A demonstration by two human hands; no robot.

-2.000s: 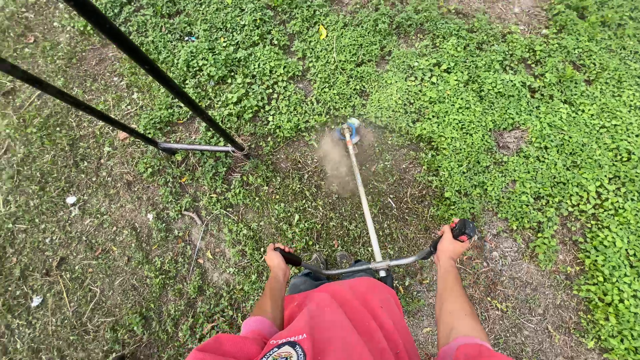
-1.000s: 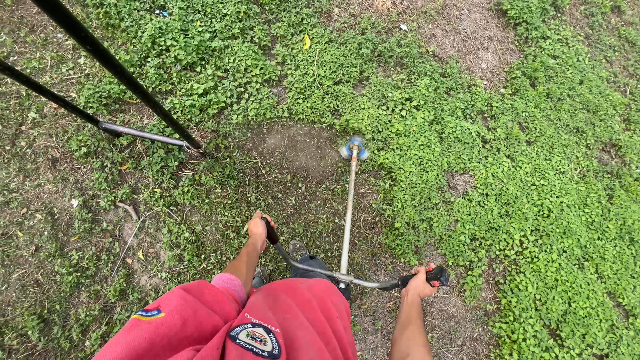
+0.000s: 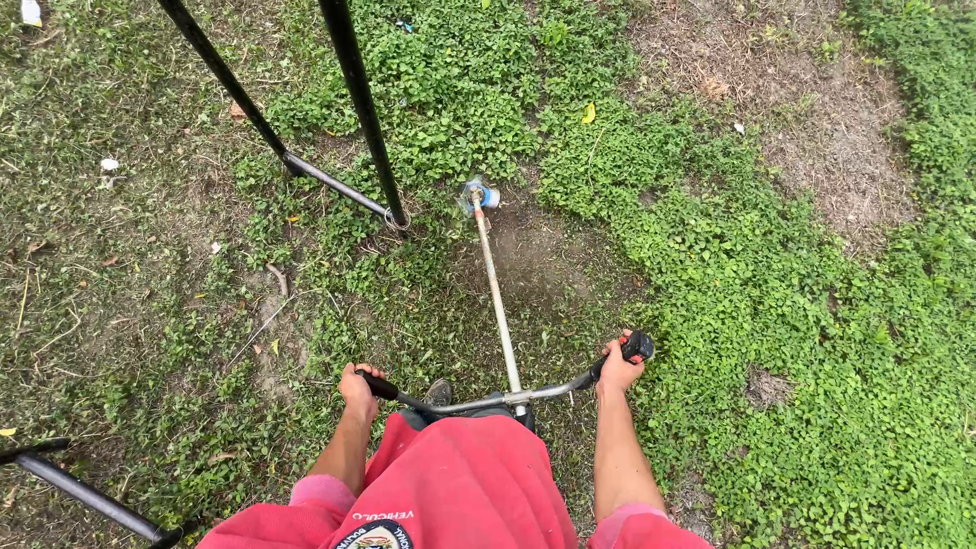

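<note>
My left hand [image 3: 360,389] is wrapped around the black grip at the left end of a brush cutter's metal handlebar [image 3: 461,405]. On the right end, my right hand [image 3: 619,367] holds the black grip, which has a control with red parts. A pale metal shaft [image 3: 497,305] runs forward from the bar. At its far end the blue-and-white cutting head [image 3: 479,197] sits low over the edge of the green plants, blurred at its rim. Brown dust or loose soil shows beside it on the right.
Black metal posts [image 3: 366,114] rise just left of the cutting head, joined low down by a metal crossbar [image 3: 335,183]. Another metal bar [image 3: 88,494] lies at the lower left. Low green plants [image 3: 724,305] spread across the right. A stick [image 3: 263,324] and small litter dot the left ground.
The cutting head has swung left across the bare soil patch, nearer to the posts. Both hands have stayed on the handlebar grips. The view has shifted, and another bar shows at lower left.
</note>
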